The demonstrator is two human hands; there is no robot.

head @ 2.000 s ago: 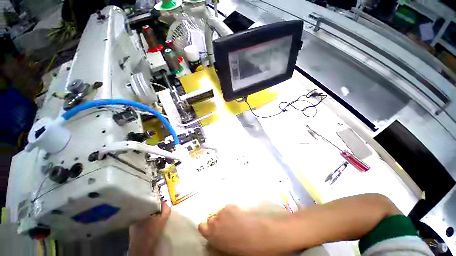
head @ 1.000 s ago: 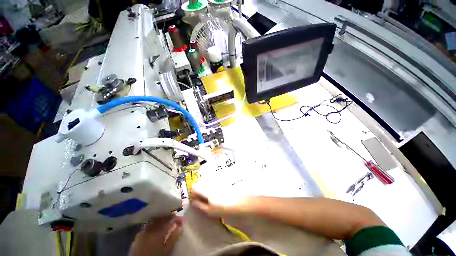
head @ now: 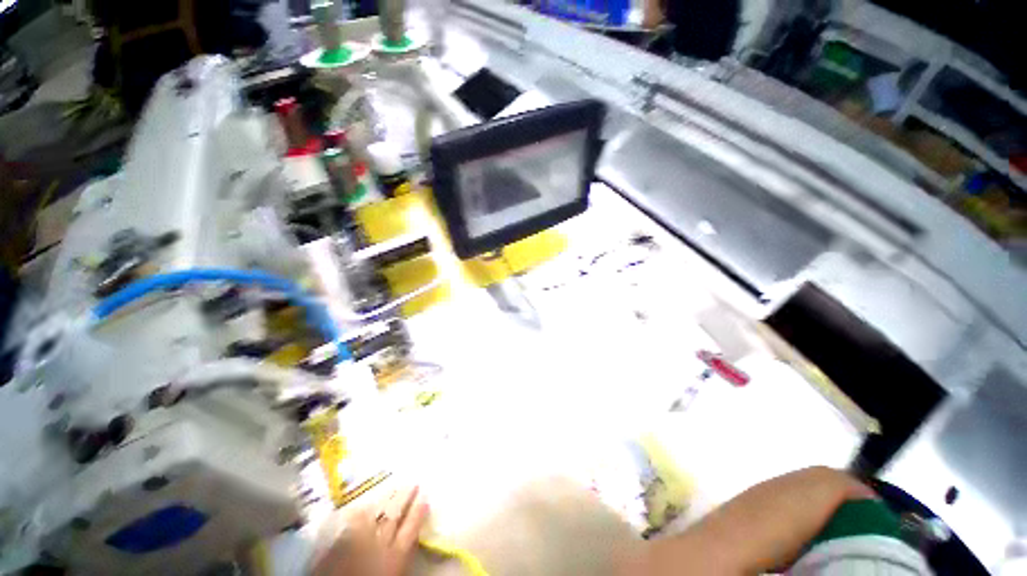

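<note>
The beige cloth [head: 552,523] lies at the bottom centre, blurred and overexposed, with a narrow yellow strip [head: 456,554] along it. My left hand [head: 377,538] is at the bottom edge, beside the sewing machine head [head: 214,461], its fingers at the cloth. Blur hides whether it pinches the cloth. My right forearm, with a green cuff, reaches in from the lower right. My right hand itself does not show; it is hidden by the cloth or cut off by the bottom edge.
A blue hose [head: 214,276] curves over the machine head. A black-framed screen [head: 518,180] stands behind. A red-handled tool [head: 723,369] and small metal snips [head: 689,392] lie on the white table. A dark panel [head: 862,366] is at the right.
The view has shifted and blurred. My left hand has come out from below the machine head to beside it. My right hand has moved away from the needle area, down and right, out of sight.
</note>
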